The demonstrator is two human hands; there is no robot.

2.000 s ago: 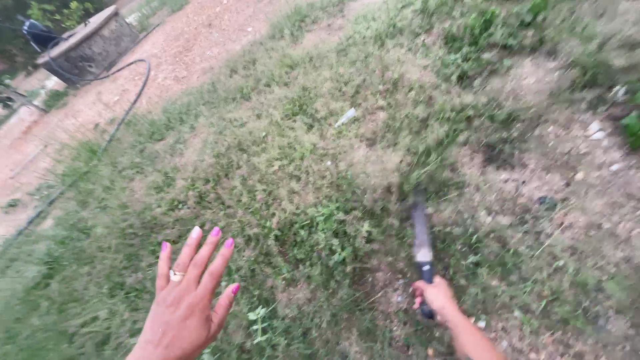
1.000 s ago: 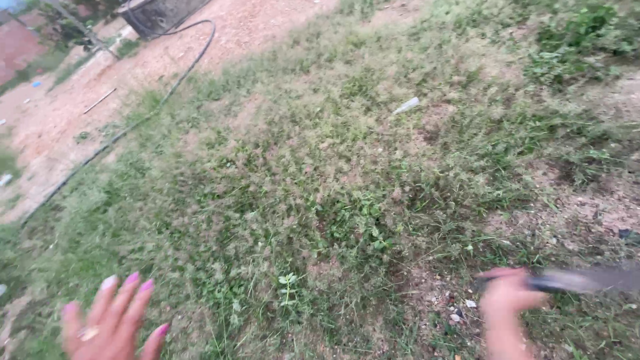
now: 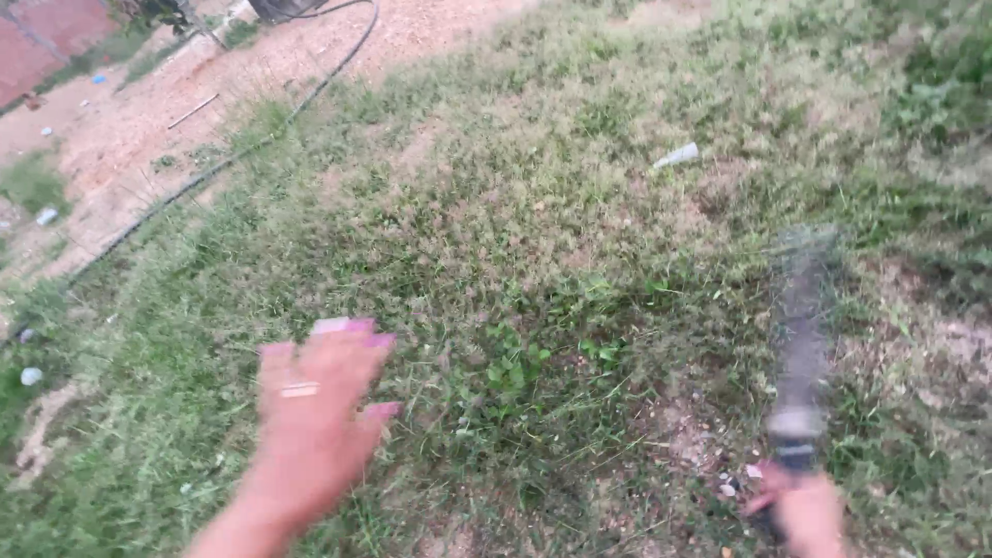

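My left hand [image 3: 322, 418], with a ring and pink nails, hangs over the grass at lower left, blurred, its fingers extended and nothing in it. At the lower right my right hand [image 3: 806, 508] grips the dark handle of a machete-like blade tool [image 3: 804, 333]. The wide blade points up the view and away from me, over low weeds, and is smeared by motion. Whether its tip touches the plants I cannot tell. Leafy green weeds [image 3: 515, 364] grow between my two hands.
A dark hose [image 3: 194, 182] runs along the border of grass and reddish bare soil at left. A whitish piece of litter [image 3: 676, 155] lies in the grass at upper right. A thin stick [image 3: 192, 111] lies on the soil, and small pale stones [image 3: 727, 490] lie near my right hand.
The blade pointed right one second ago and now points up the view. My left hand sits further into view than it did then.
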